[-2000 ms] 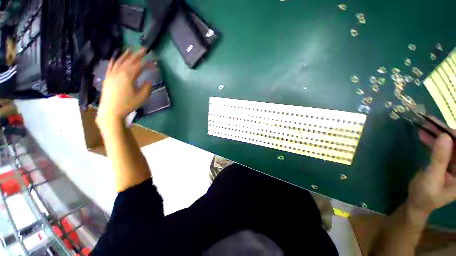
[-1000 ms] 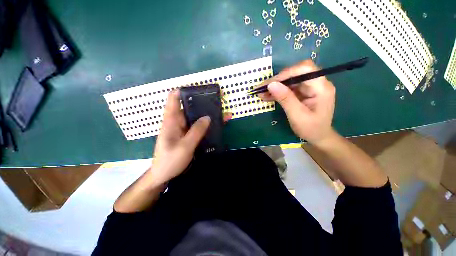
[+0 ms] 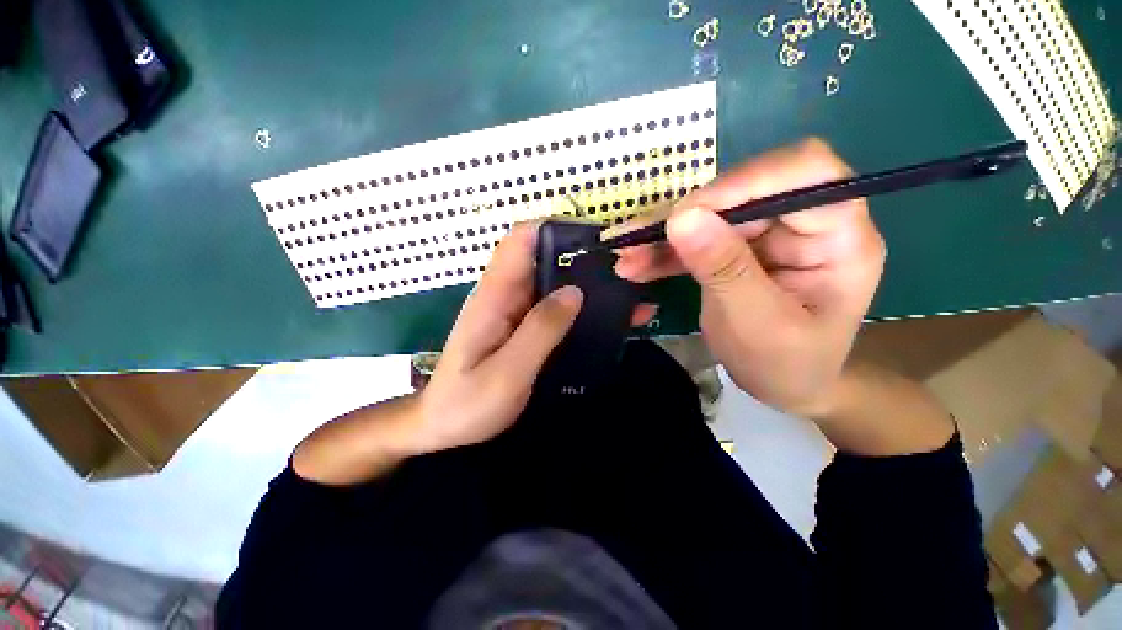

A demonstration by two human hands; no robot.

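Note:
My left hand [image 3: 486, 351] holds a black phone housing [image 3: 597, 314] above the bench's near edge, its thumb on the housing's face. My right hand [image 3: 787, 277] holds black tweezers [image 3: 861, 185] like a pen. The tweezers' tip is at the housing's upper end, close to a small pale gold ring [image 3: 567, 260] near the camera opening. Whether the tip touches the ring cannot be told. The dotted adhesive sheet [image 3: 394, 209] lies flat behind the hands, partly hidden by them.
Black housings [image 3: 59, 191] overlap at the left on the green bench [image 3: 369, 80]. Loose rings [image 3: 794, 35] lie at the back right. A curved spare dotted sheet [image 3: 1034, 80] is at the right. Brown cardboard boxes [image 3: 154, 412] show below the bench at left and right.
The housing and left hand have moved right, and the right hand slightly right. The tweezers' tip has gone from the dotted sheet to the housing, where a pale ring now shows.

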